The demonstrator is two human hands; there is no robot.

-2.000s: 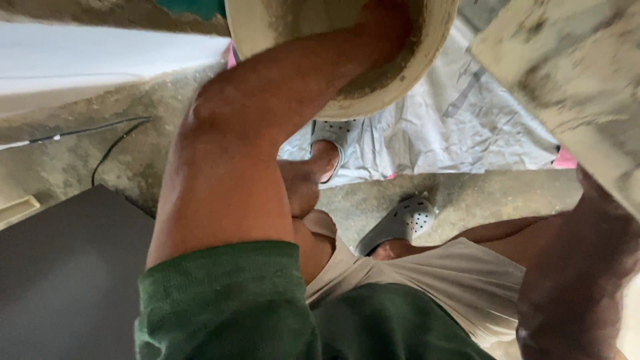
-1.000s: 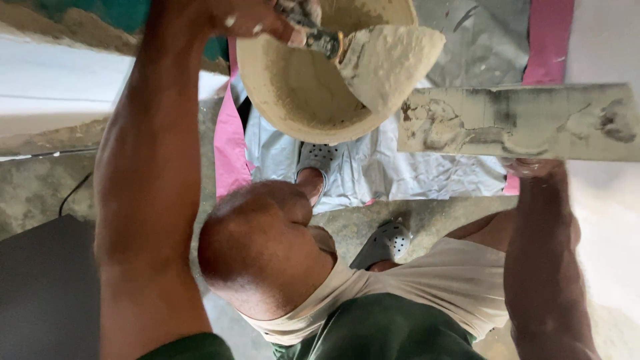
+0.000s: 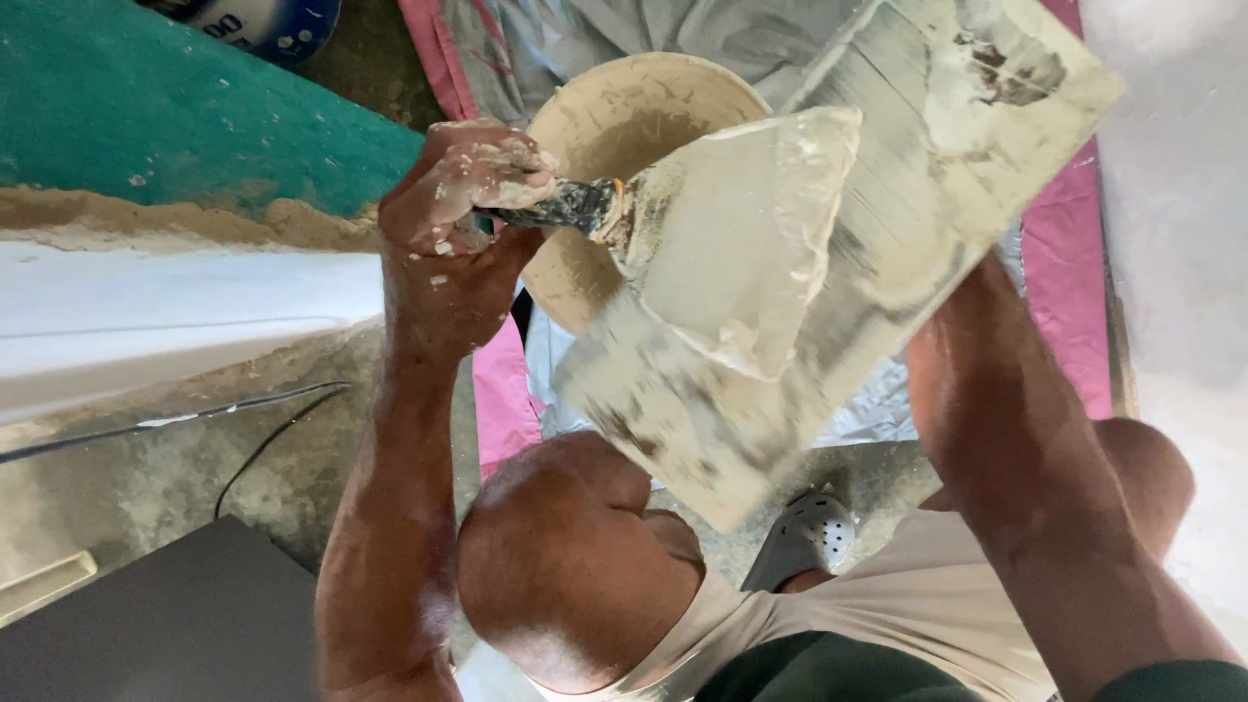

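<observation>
My left hand (image 3: 468,195), spattered with pale compound, grips the dark handle of a wide putty knife (image 3: 741,234). Wet compound coats the knife's blade, which lies over a long flat rectangular board (image 3: 907,195) smeared with the same material; whether they touch is unclear. From below, my right hand (image 3: 941,331) holds that board, its fingers hidden underneath. Behind the knife and partly covered by the board is a round cream bucket (image 3: 624,97), its inner wall streaked with compound.
A silvery sheet with pink edging (image 3: 1063,292) covers floor under the bucket. At left are a teal surface (image 3: 195,117), a white ledge (image 3: 175,312), a black cable (image 3: 253,448) and a dark flat panel (image 3: 175,624). A blue-and-white container (image 3: 283,29) stands top left. A clog-shod foot (image 3: 809,536) is below.
Two seconds ago my left hand was inside the bucket; a second ago it held the loaded knife above it. The knife is now over the board, which has moved left and tilted across the bucket.
</observation>
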